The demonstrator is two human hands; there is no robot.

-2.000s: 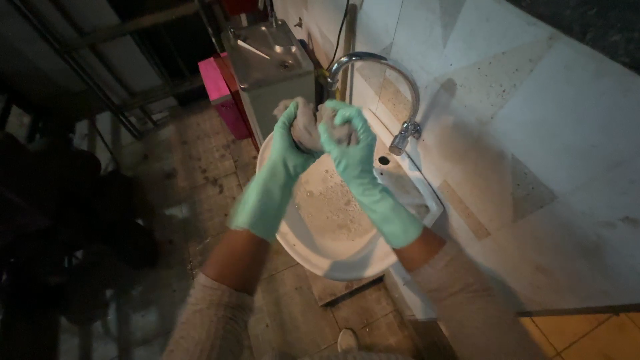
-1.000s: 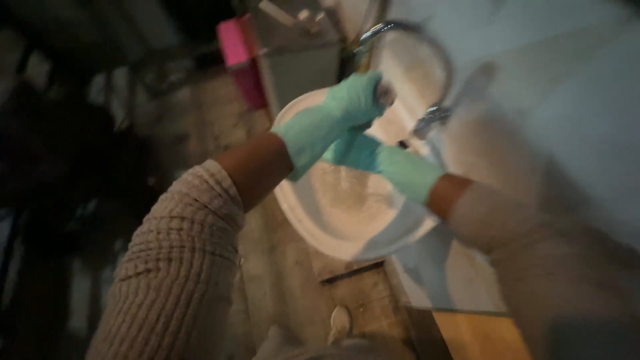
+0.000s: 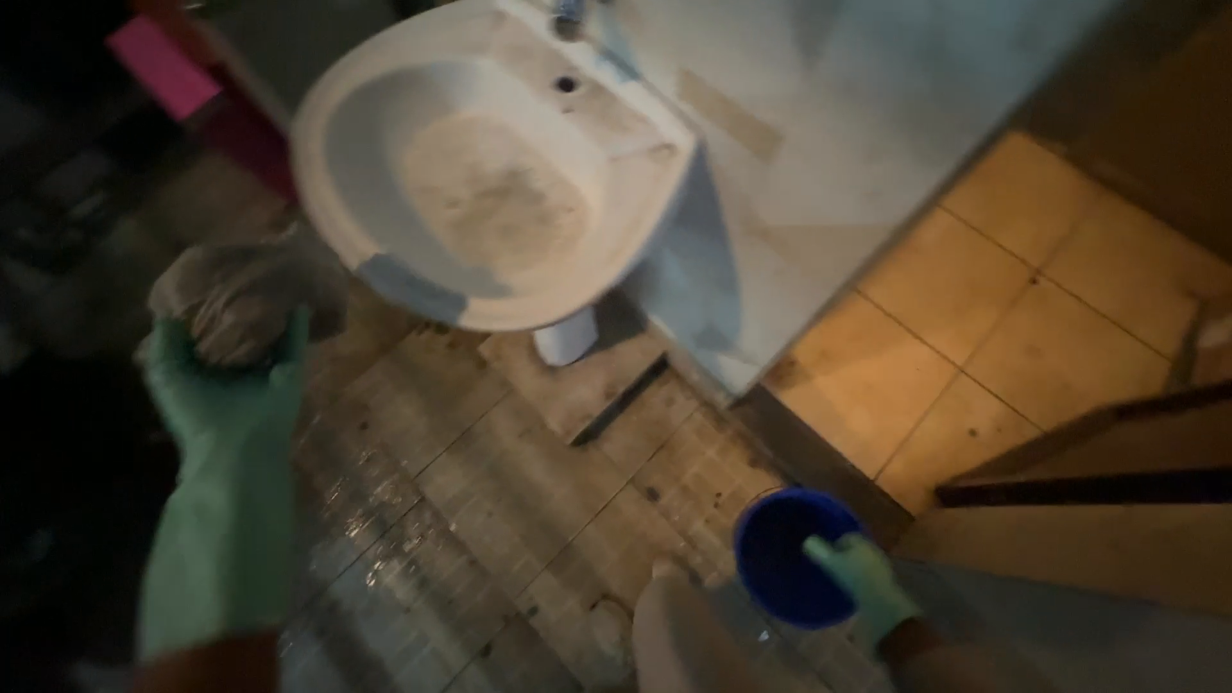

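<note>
My left hand (image 3: pixel 226 385), in a green rubber glove, holds a crumpled greyish-brown cloth (image 3: pixel 236 298) to the left of the white washbasin (image 3: pixel 327 183). Down at the lower right, my right hand (image 3: pixel 861 577), gloved the same way, is at the rim of a blue bucket (image 3: pixel 754 558) on the floor. Its fingers reach over the bucket's opening; whether they grip anything cannot be told. The bucket's inside is dark. Cloudy residue marks the bowl of the basin.
A pink container (image 3: pixel 168 72) stands behind the basin at the upper left. Wet tiles (image 3: pixel 404 539) cover the floor. The wall panel (image 3: pixel 818 144) ends beside a lit doorway with yellowish tiles (image 3: pixel 934 356). A foot shows at the bottom centre.
Both hands were together over the basin with the cloth; now they are apart, the left with the cloth beside the basin, the right down at the bucket. The view has swung down and right.
</note>
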